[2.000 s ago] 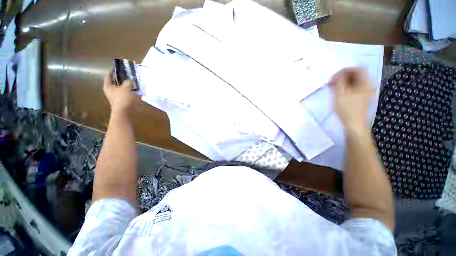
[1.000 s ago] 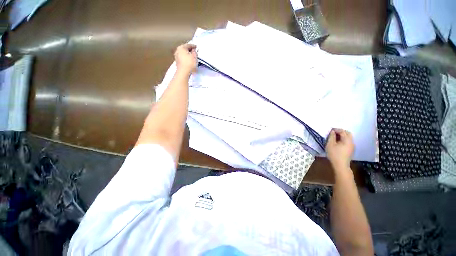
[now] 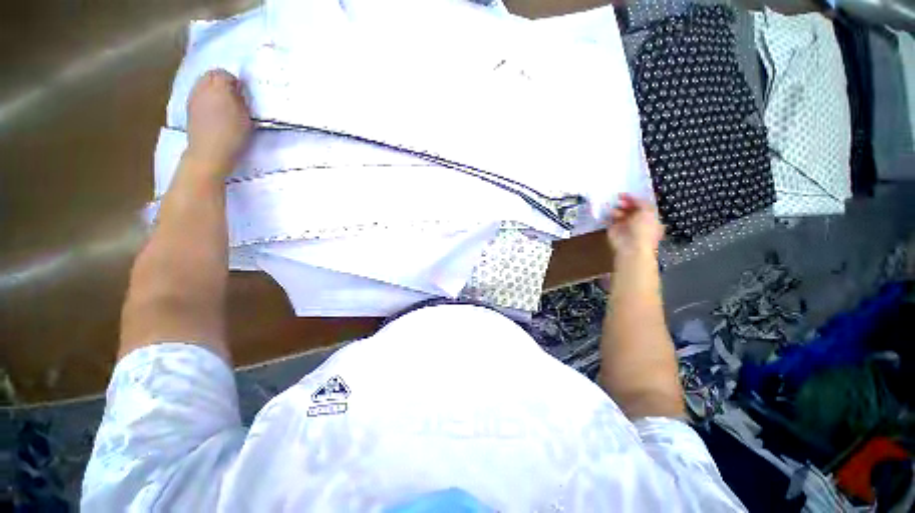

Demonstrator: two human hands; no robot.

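Note:
A narrow white-topped cut strip stack point(image 3: 401, 135) with a thin dark edge lies across white paper pattern sheets point(image 3: 451, 60). Its right end has a small folded dark-and-white tip. My left hand point(image 3: 219, 115) is closed at the strip stack's left end, its fingertips hidden. My right hand point(image 3: 635, 225) is just right of the tip, at the sheets' lower right corner; it is slightly blurred, and whether it pinches anything cannot be told. More white strips and layers lie below, with a white floral-print piece point(image 3: 514, 269) at the near edge.
To the right lie a dark printed cut panel point(image 3: 702, 120), a folded pale patterned piece point(image 3: 808, 110) and further dark pieces. The glossy brown table point(image 3: 70, 190) shows at left. Grey offcuts point(image 3: 757, 301) and blue and orange things lie on the floor at lower right.
The view has shifted right, so the dark panel and pale pieces show more. The strip stack lies flatter across the sheets. My hands are farther apart, and my right hand has moved off the strip's tip.

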